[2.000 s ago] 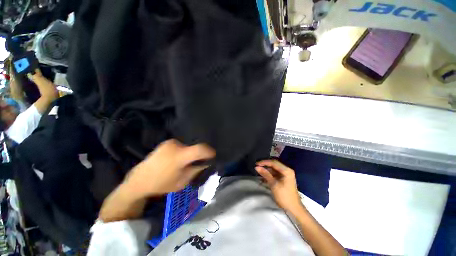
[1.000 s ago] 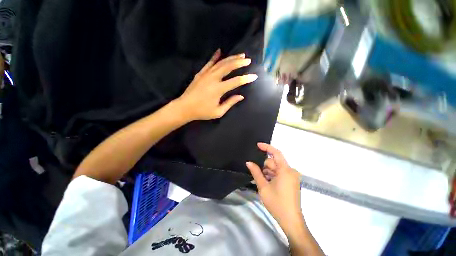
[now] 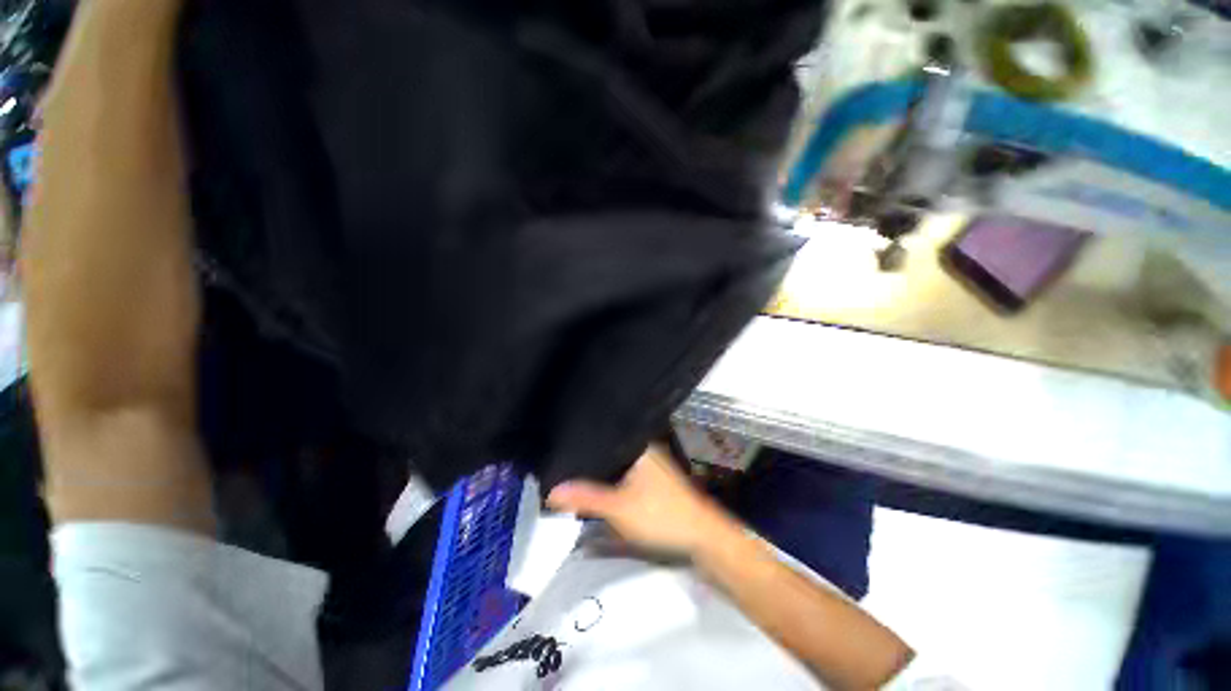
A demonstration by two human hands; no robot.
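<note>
A large black garment (image 3: 446,230) hangs in front of me, blurred, its right corner reaching the lit needle area of the sewing machine (image 3: 864,223). My right hand (image 3: 641,502) is at the garment's lower edge near my lap, thumb extended to the left, other fingers partly behind the cloth, so its hold is unclear. My left arm reaches up along the left side of the picture; my left hand is cut off by the top edge.
A phone (image 3: 1015,257) lies on the machine bed. A yellow-green ring (image 3: 1033,51) rests on the machine head. The table's ruler edge (image 3: 864,446) runs right. A blue crate (image 3: 466,574) is beside my lap. A white board (image 3: 1006,594) is below the table.
My left hand has moved from the cloth by the needle up out of the picture. The garment is lifted and bunched. My right hand has moved down and left to its lower edge.
</note>
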